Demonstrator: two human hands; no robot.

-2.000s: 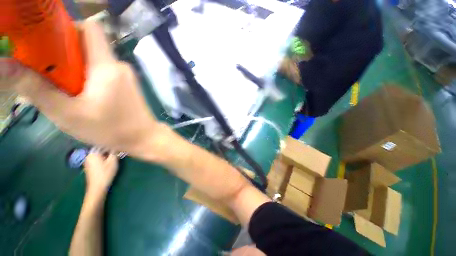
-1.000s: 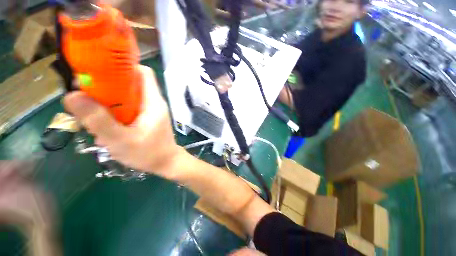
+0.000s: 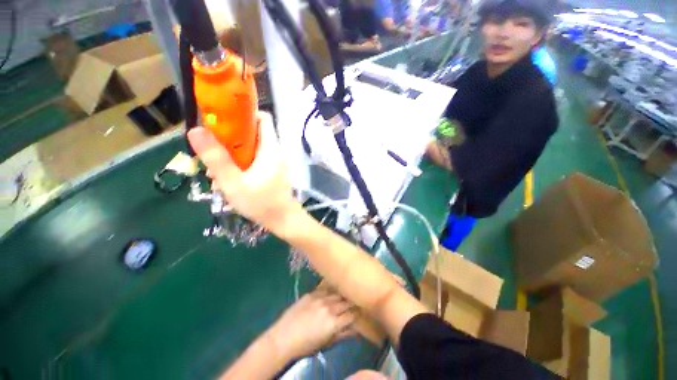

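My right hand [image 3: 249, 174] is wrapped around the orange grip of the electric screwdriver [image 3: 225, 107], which hangs upright from above. Silver metal bits [image 3: 234, 228] show below that hand; the tool's nose cannot be made out clearly. My left hand [image 3: 318, 320] is low in the middle, its fingers bent over the cardboard piece [image 3: 367, 326] under my right forearm. Whether it holds anything cannot be told. One round black-rimmed unit with a pale face [image 3: 139, 254] lies on the dark green surface [image 3: 89, 312] at the left, apart from both hands.
A white feeder box [image 3: 378, 122] stands beyond my right forearm, with black cables [image 3: 356, 174] in front of it. A person in dark clothes [image 3: 505, 133] stands behind it. Open cartons [image 3: 464, 286] and a large box [image 3: 583, 230] are at the right. A dark ring-shaped item [image 3: 169, 179] lies left of the metal bits.
My left hand has moved from the left side, where it was at a round unit, to the cardboard under my right forearm. The screwdriver stays in my right hand and appears farther right. The view has shifted.
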